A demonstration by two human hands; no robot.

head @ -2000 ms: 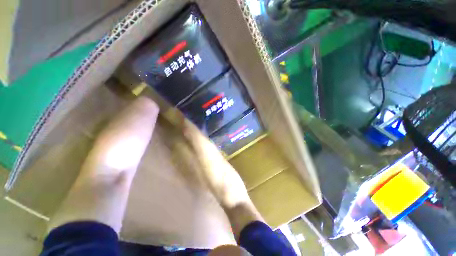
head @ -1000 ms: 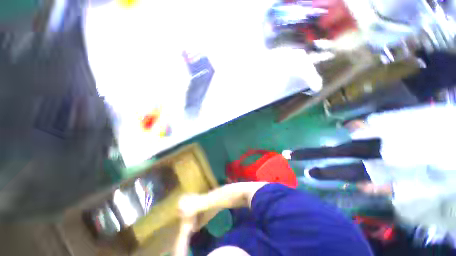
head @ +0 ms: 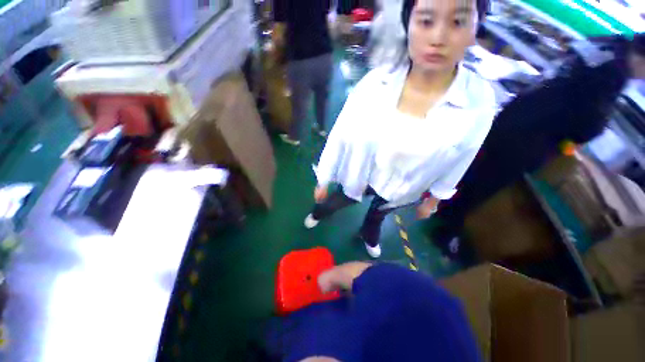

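My right hand [head: 343, 276], bare with a dark blue sleeve, is at the lower middle, over the right edge of a red plastic stool [head: 305, 277]. Its fingers are small and blurred, so I cannot tell whether they touch or grip the stool. My left hand is not in view. The stool is on the green floor, its lower part hidden by the sleeve.
A shiny table [head: 106, 283] is at left, with dark boxes [head: 88, 185] near a beige machine [head: 127, 63]. A person in a white shirt [head: 410, 134] stands ahead. Brown cartons [head: 527, 311] are at lower right; another carton [head: 237, 134] stands behind the table.
My view has swung right and up, away from the open carton of black boxes. My left hand has left the picture. The red stool is now near my right hand.
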